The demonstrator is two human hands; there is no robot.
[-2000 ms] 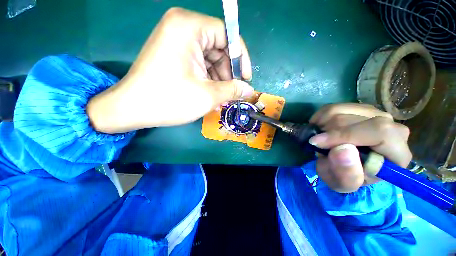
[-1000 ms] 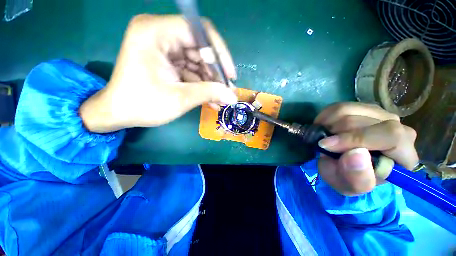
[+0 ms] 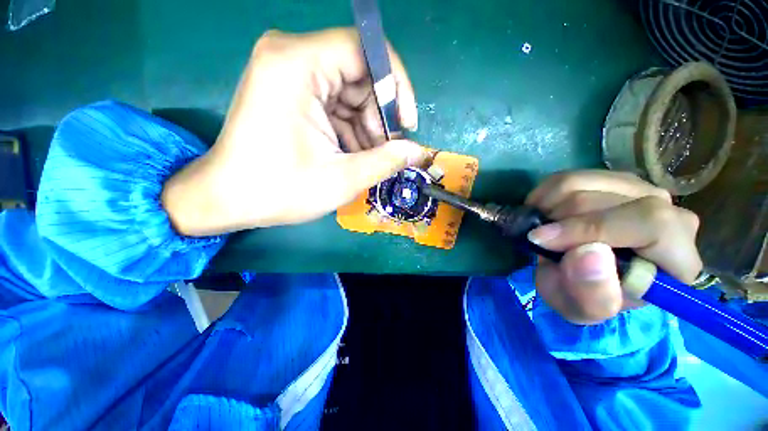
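Observation:
The orange soldering jig (image 3: 453,199) lies on the green bench near its front edge. The round workpiece (image 3: 406,195), a dark ring with a shiny edge and blue-white centre, sits in the jig. My left hand (image 3: 307,139) holds the tweezers (image 3: 376,63) nearly upright; its thumb and fingertips are at the workpiece's upper edge, and the tweezer tips are hidden behind them. My right hand (image 3: 610,240) holds the soldering iron (image 3: 707,316) by its black grip. The iron's tip is at the right side of the workpiece; whether it touches cannot be told.
A round tan-brown pot (image 3: 686,126) with bits inside stands at the right. A fan guard (image 3: 728,34) is behind it at the top right. A brown box (image 3: 749,202) is at the right edge. A clear plastic bag (image 3: 31,12) lies at the top left.
My left hand with the tweezers has moved right since one second ago, and the tweezers stand more upright. The iron's tip stays at the workpiece; my right hand has barely moved.

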